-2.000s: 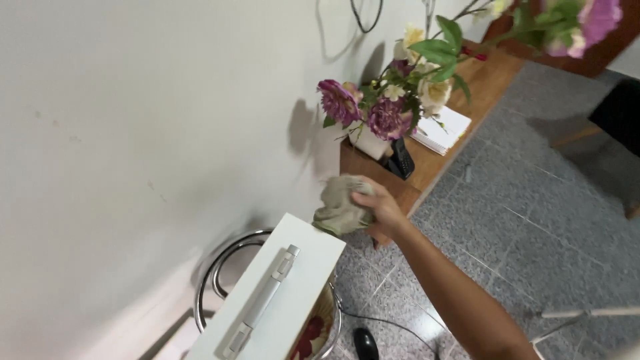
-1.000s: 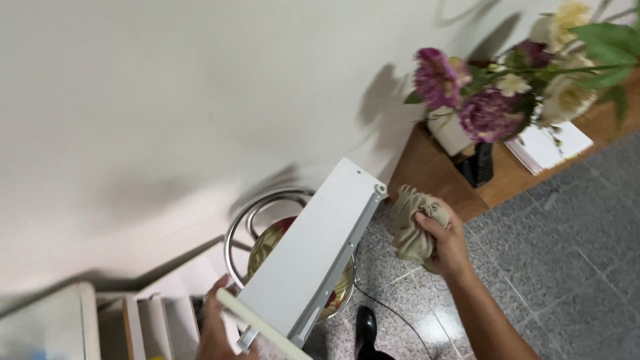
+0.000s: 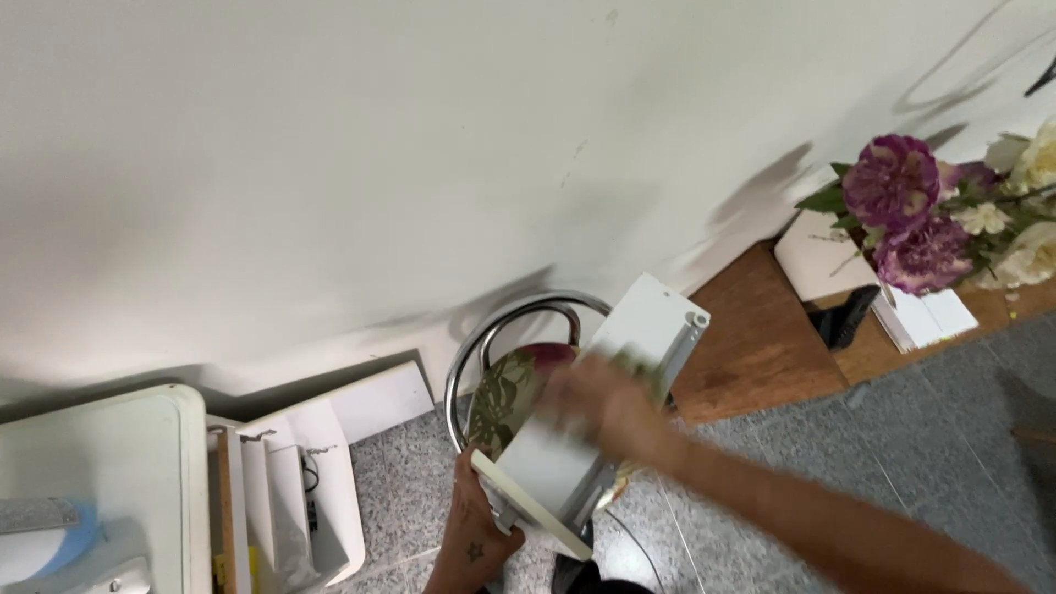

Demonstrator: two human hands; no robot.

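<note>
A white drawer [image 3: 528,462] with a metal slide rail along its side is tilted above a chrome-framed round stool [image 3: 503,396] with a patterned seat. My left hand [image 3: 478,516] grips the drawer's front panel at its lower end. Over the drawer's white surface, my right hand [image 3: 598,404] is motion-blurred; greenish cloth shows in part around its fingers, largely hidden by the hand.
A wooden bench [image 3: 751,346] along the wall bears a white vase [image 3: 821,256] of flowers, a black object and white papers [image 3: 924,318]. At left stand a white-topped cabinet [image 3: 186,412] and an open drawer [image 3: 342,495]. A cable lies on the tiled floor.
My right hand with the cloth has moved from beside the drawer onto its surface. My left hand, unseen two seconds ago, now holds the front panel. The view has shifted left.
</note>
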